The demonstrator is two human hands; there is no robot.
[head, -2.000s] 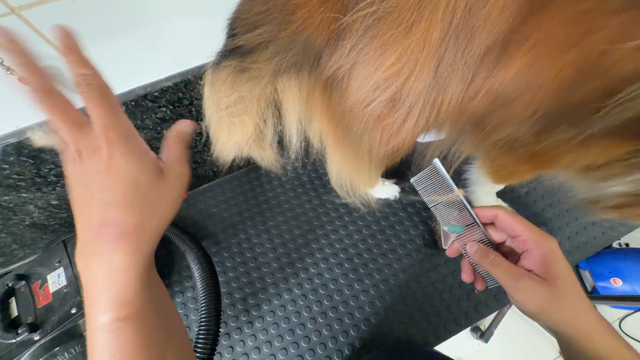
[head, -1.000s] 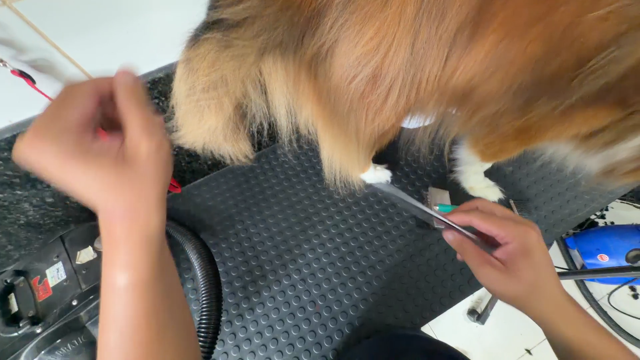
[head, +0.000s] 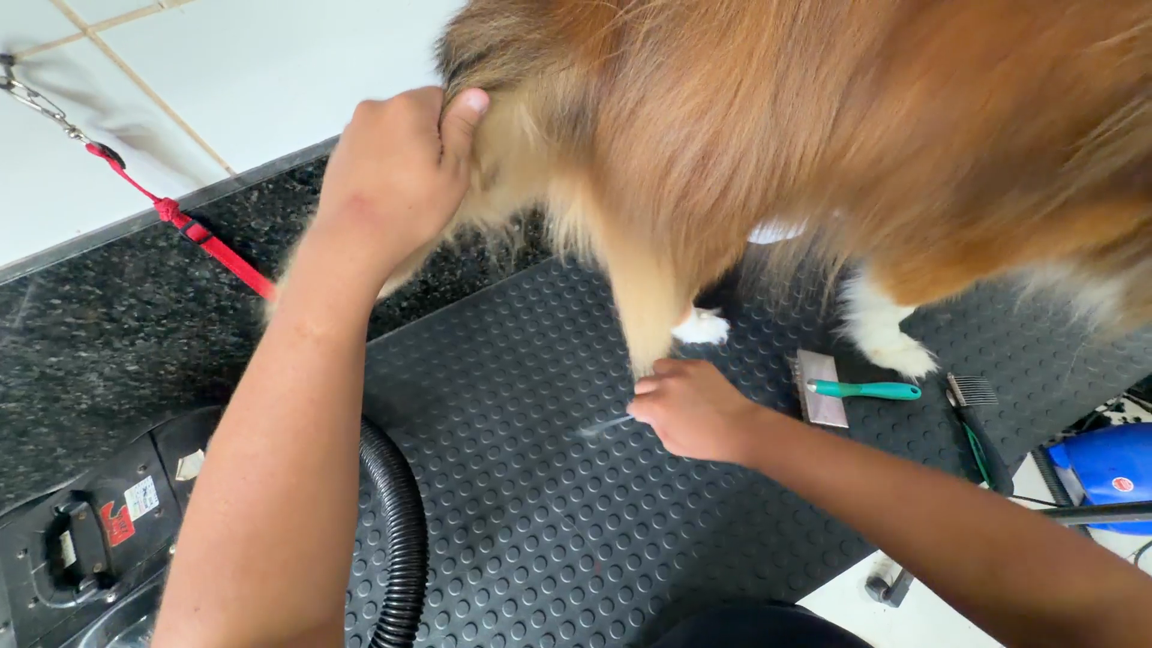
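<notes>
A long-haired brown and white dog (head: 720, 117) stands on a black studded rubber mat (head: 504, 504). At the left, my left hand (head: 405, 171) grips the tan fur at its rear end. My right hand (head: 688, 409) is closed around the metal comb (head: 605, 425), whose blurred end sticks out to the left; the fur of a tan hind leg (head: 643, 306) touches my fingers. Right of that hand, a slicker brush with a teal handle (head: 866, 390) lies on the mat. Farther right lies a dark-handled grooming rake (head: 974, 391).
A red strap (head: 220, 256) hangs from a chain at the white tiled wall (head: 270, 72), over a speckled black stone counter (head: 135, 315). A black machine (head: 117, 540) and its ribbed hose (head: 400, 531) are at the lower left. Something blue (head: 1111, 468) stands beyond the mat's right edge.
My left hand has moved right, onto the dog's rear fur. The right hand has moved left with the comb to the hind leg, away from the slicker brush.
</notes>
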